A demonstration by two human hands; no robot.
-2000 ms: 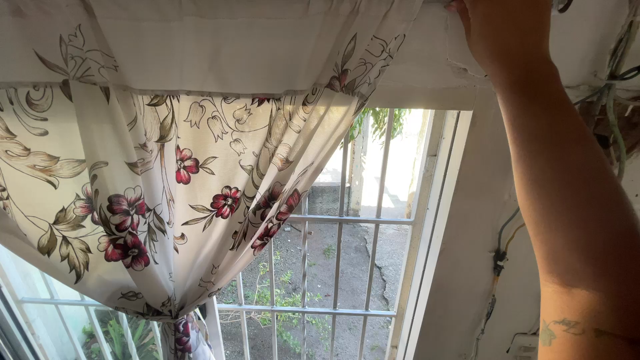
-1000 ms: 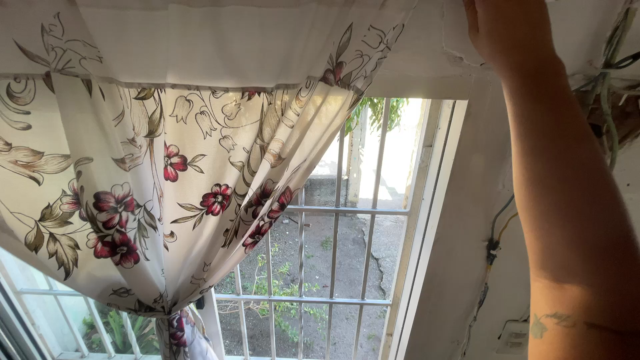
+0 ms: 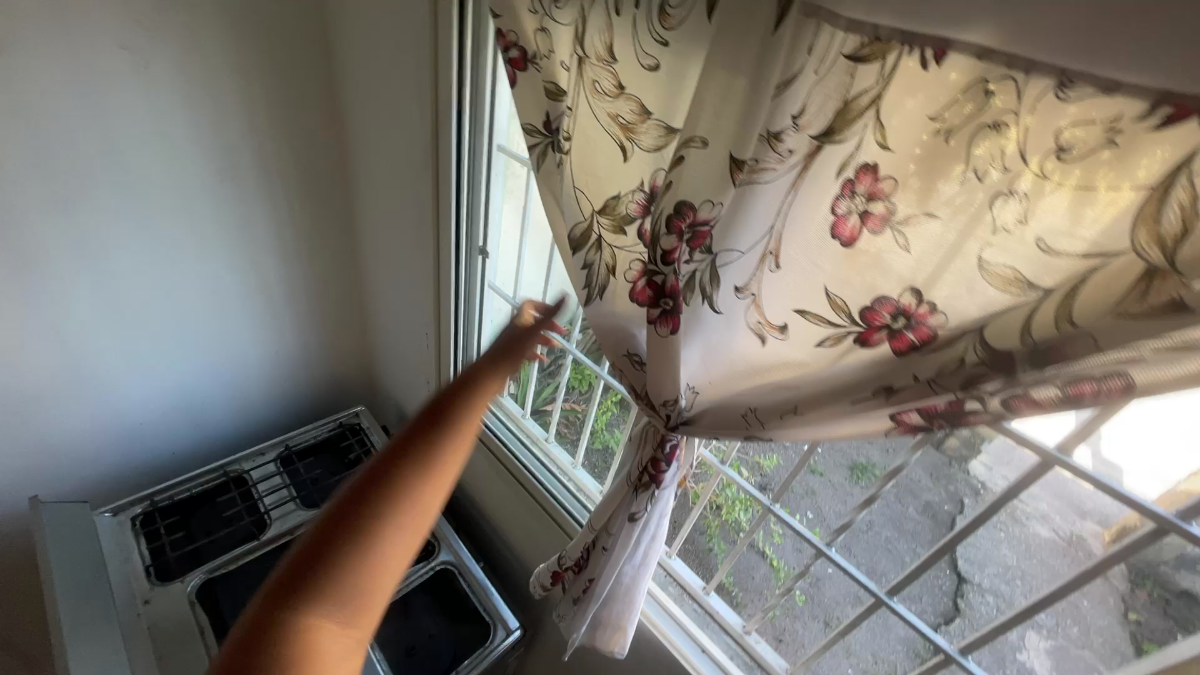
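Note:
From the lower left my left hand (image 3: 540,328) reaches up toward the window, slightly blurred, with its fingers apart and nothing seen in them. Just right of it hangs the left edge of a sheer cream curtain (image 3: 750,216) printed with red flowers and brown leaves. Whether the fingertips touch the cloth I cannot tell. The curtain is gathered in a knot (image 3: 670,427), and its loose tail (image 3: 614,581) hangs beneath. My right hand is out of view.
A gas stove (image 3: 117,553) with wire grates stands at the lower left, under my left arm. Metal window bars (image 3: 825,553) run behind the curtain, with soil and plants outside. The window frame (image 3: 459,187) meets a pale wall (image 3: 187,187).
The view has swung left, bringing the stove into sight. My right arm, raised at the right in the earlier frames, is gone from view, and my left arm has come in.

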